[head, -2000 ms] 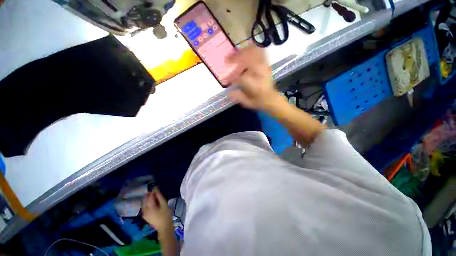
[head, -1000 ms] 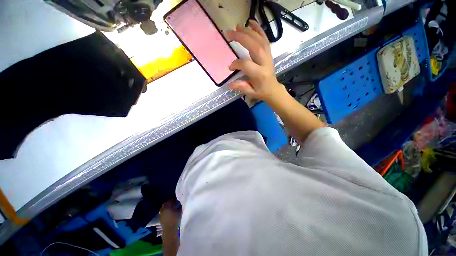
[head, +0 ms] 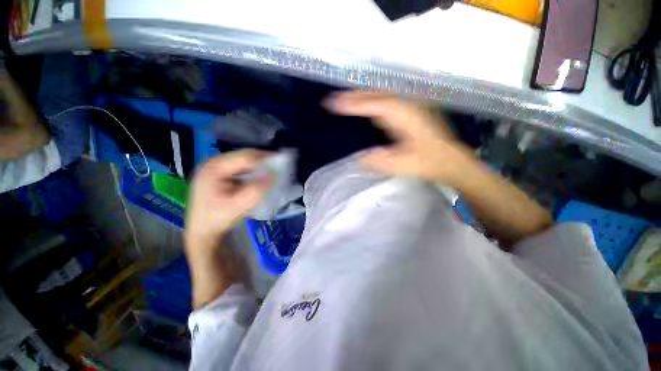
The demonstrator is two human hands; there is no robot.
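My left hand (head: 221, 192) is over the lap area at the left, its fingers closed on a crumpled grey-white piece (head: 283, 174). My right hand (head: 420, 141) is blurred, just below the table edge, with fingers apart and nothing visible in it. It points toward my left hand without touching the piece. A smartphone (head: 569, 43), its screen dim, lies near the table's front edge at the upper right. Part of a black piece (head: 407, 6) shows at the top edge; the rest is cut off.
Scissors (head: 638, 69) lie right of the phone. An orange-yellow strip (head: 511, 9) is at the top. An orange band (head: 96, 25) crosses the table (head: 290, 18) at left. Another person's arm (head: 18, 123) is at far left. Blue baskets, one with a green item (head: 170, 190), are below.
The view has swung left and down. My right hand has left the phone and moved below the table edge. My left hand has come up with the grey-white piece. The phone screen has dimmed.
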